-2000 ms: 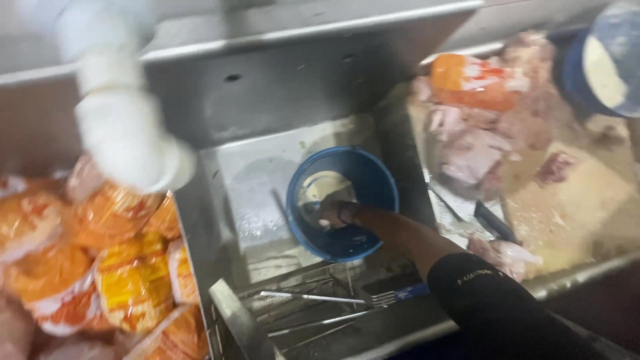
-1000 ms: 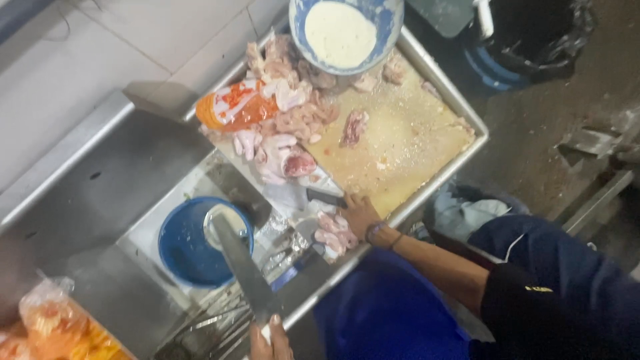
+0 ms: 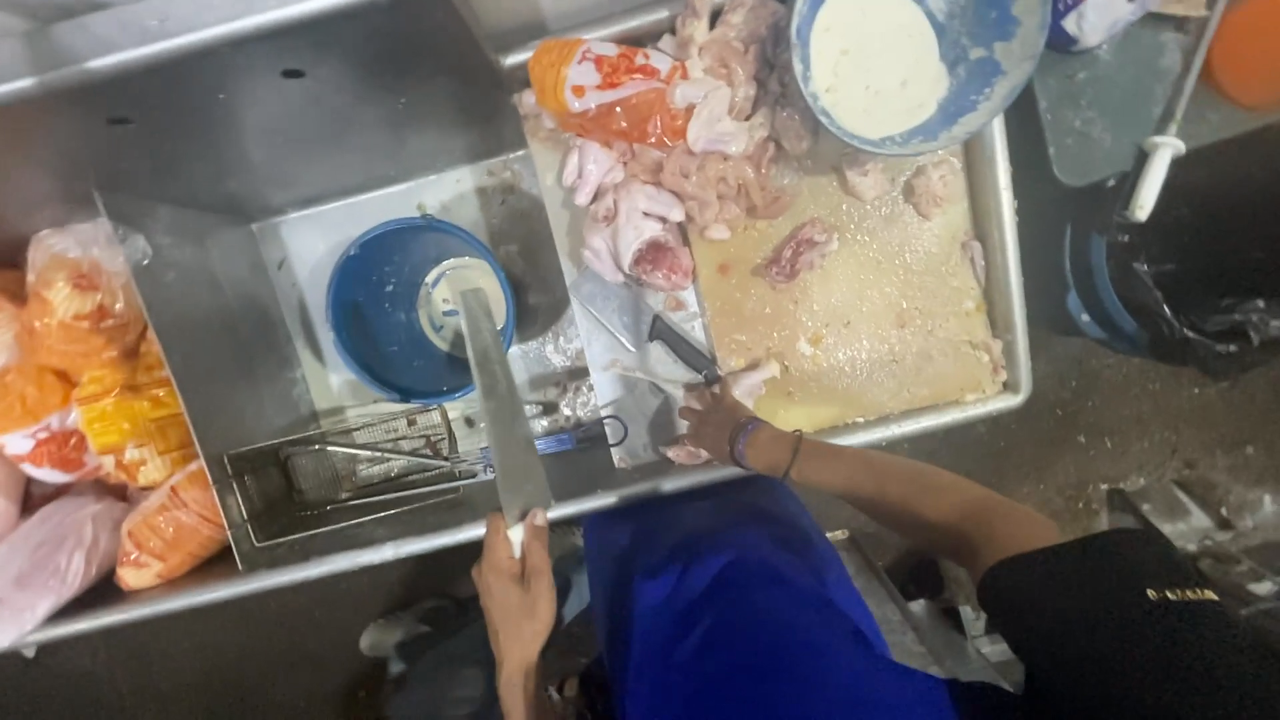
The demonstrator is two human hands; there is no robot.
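My left hand (image 3: 518,580) is shut on the light handle of a long, wide-bladed knife (image 3: 500,420), its blade reaching over the sink toward the blue bucket (image 3: 370,310). At the front of the metal tray, my right hand (image 3: 712,420) rests on or holds a small piece of raw chicken (image 3: 750,382); its fingers partly hide the piece, so the grip is unclear. Just above my right fingers lies a black-handled knife (image 3: 683,347). A whole-looking raw chicken (image 3: 635,225) and cut pieces (image 3: 725,180) lie farther back on the tray beside a yellowish cutting board (image 3: 850,300).
A blue bowl of white batter or flour (image 3: 875,65) overlaps the tray's back right. Orange-printed bagged chicken (image 3: 610,90) lies behind; more bags (image 3: 130,400) fill the left basin. Wire fry baskets (image 3: 340,470) sit in the sink. A black-lined bin (image 3: 1200,260) stands right of the tray's rim (image 3: 1010,300).
The view has swung right since the first frame. My right hand was inside the blue bucket then and is now at the tray. My left hand, unseen at first, now shows with the long knife.
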